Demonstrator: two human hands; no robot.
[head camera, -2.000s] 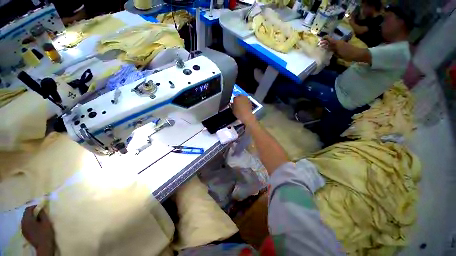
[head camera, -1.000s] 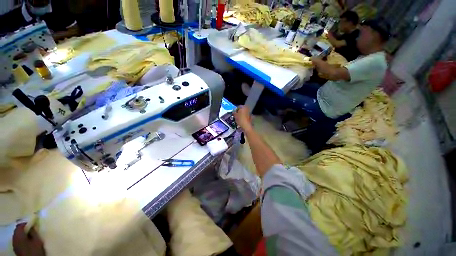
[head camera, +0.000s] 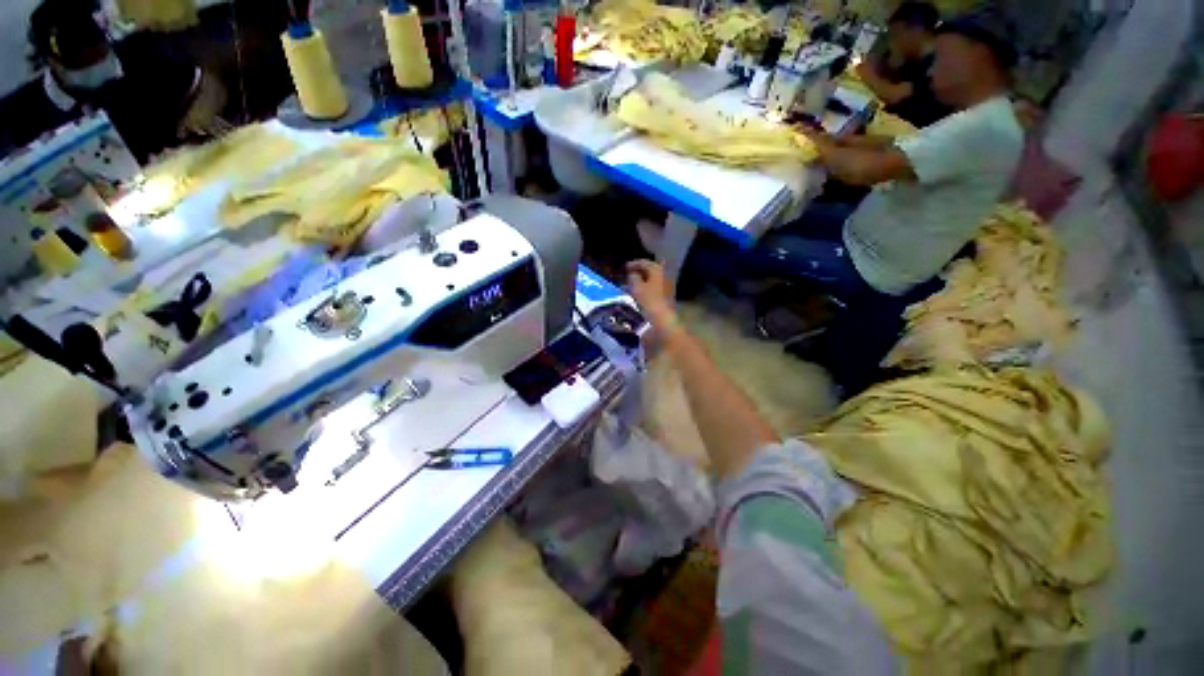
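Note:
My right hand (head camera: 650, 287) is small and blurred, above the far right end of the machine table, with its arm stretched out; whether its fingers hold anything I cannot tell. Just below it is a dark tray-like spot with small things (head camera: 615, 322). A black phone (head camera: 552, 366) and a white box (head camera: 572, 402) lie nearer. Pale yellow cloth (head camera: 277, 621) lies under the bright lamp by the white sewing machine (head camera: 330, 330) and hangs off the front edge. A dark patch at the bottom left edge may be my left hand, mostly cut off or hidden by cloth.
Blue thread snips (head camera: 469, 457) lie on the table (head camera: 396, 508). A large yellow cloth pile (head camera: 970, 515) is at the right. A seated person (head camera: 924, 198) works at another table ahead. Yellow thread cones (head camera: 314, 77) stand behind the machine. Another person (head camera: 99, 66) is at the upper left.
My right hand first reached onto the table's far right end and is now raised slightly off it. The phone screen lit up, then dimmed. My left hand has slid toward the bottom left edge.

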